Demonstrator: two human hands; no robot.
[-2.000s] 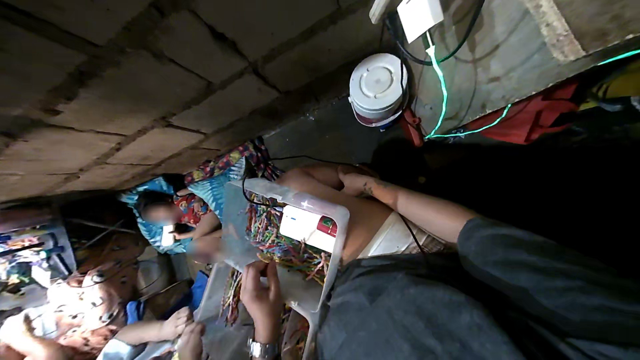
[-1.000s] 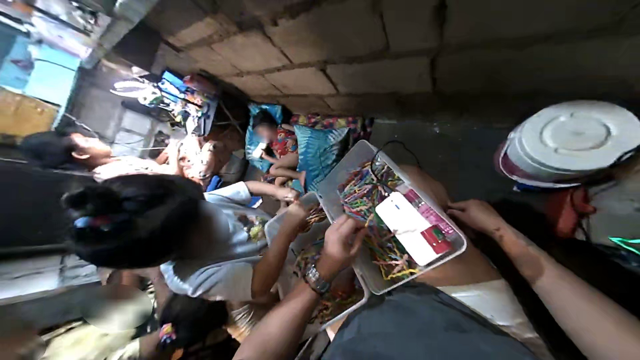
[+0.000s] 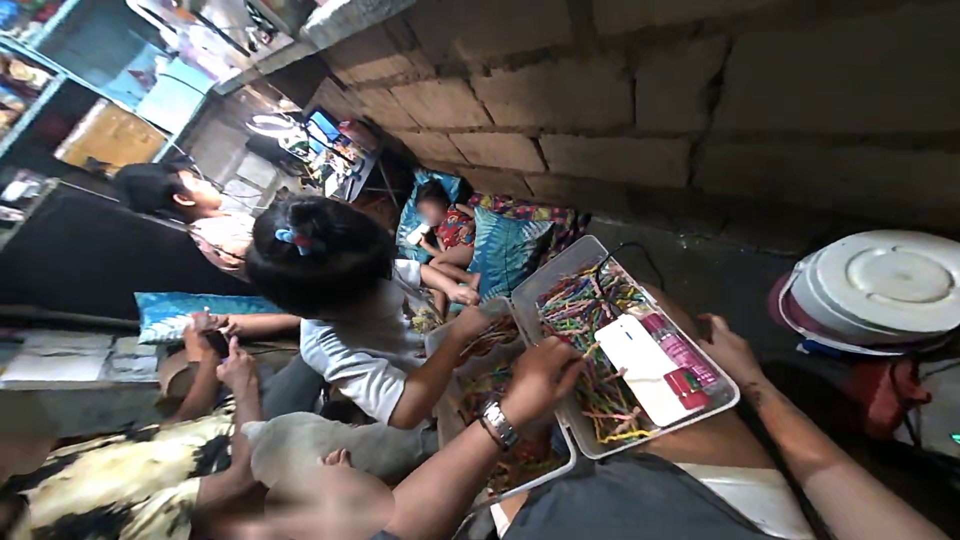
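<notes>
A clear plastic box (image 3: 731,396) lies open on my lap, its two halves side by side and filled with many colourful twisted strands (image 3: 574,311). My left hand (image 3: 544,375), wearing a metal watch (image 3: 499,424), is over the inner edges of the two halves. Its fingertips are at a pale yellowish strand (image 3: 592,351); whether they pinch it is unclear. A white rectangular case (image 3: 641,371) and pink-and-red packets (image 3: 682,352) lie on the strands in the right half. My right hand (image 3: 731,349) is beside that half's right rim, fingers bent, their grip unclear.
A person in a light shirt (image 3: 349,367) reaches into the left half. Other people sit at the left, and a small child (image 3: 450,229) reclines by blue pillows (image 3: 499,251). A lidded white bucket (image 3: 885,289) stands at the right, below a block wall (image 3: 555,97). A dark cable crosses the box.
The view has swung widely, bringing the people at left into sight. My right hand, on my leg two seconds ago, is now beside the box's right rim. My left hand stays over the box.
</notes>
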